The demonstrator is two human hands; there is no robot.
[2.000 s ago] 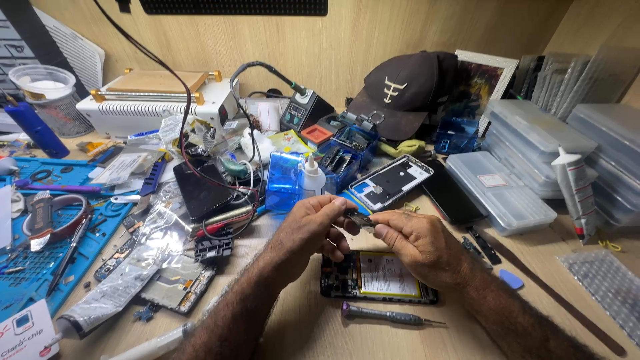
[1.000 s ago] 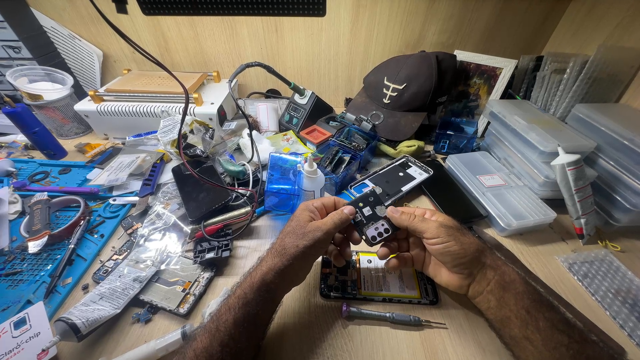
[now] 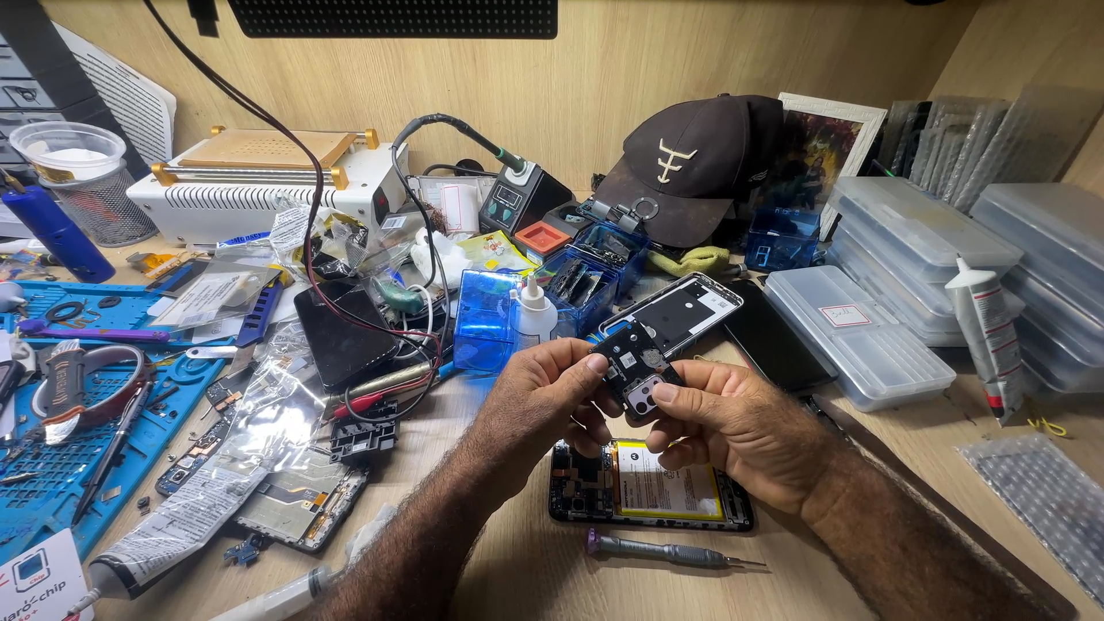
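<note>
A black plastic phone inner cover (image 3: 630,358) with a camera lens plate is held up between my two hands. My left hand (image 3: 552,392) pinches its left edge, thumb on top. My right hand (image 3: 733,423) grips its lower right side, the thumb beside the lens openings. Below them lies an opened phone (image 3: 664,483) with its battery showing; my fingers hide part of its upper edge. A precision screwdriver (image 3: 664,550) with a purple cap rests on the bench in front of the phone. Behind my hands leans a phone back housing (image 3: 690,306).
A dark phone screen (image 3: 776,345) and clear plastic cases (image 3: 862,345) are at the right. A white glue bottle (image 3: 536,315) stands behind my left hand. A blue repair mat (image 3: 112,431), phone parts, cables and a soldering station (image 3: 517,203) occupy the left and back.
Two seconds ago the black cover was tilted nearly edge-on between my fingers. Its face with the lens openings has since turned into view. The phone and screwdriver have stayed put.
</note>
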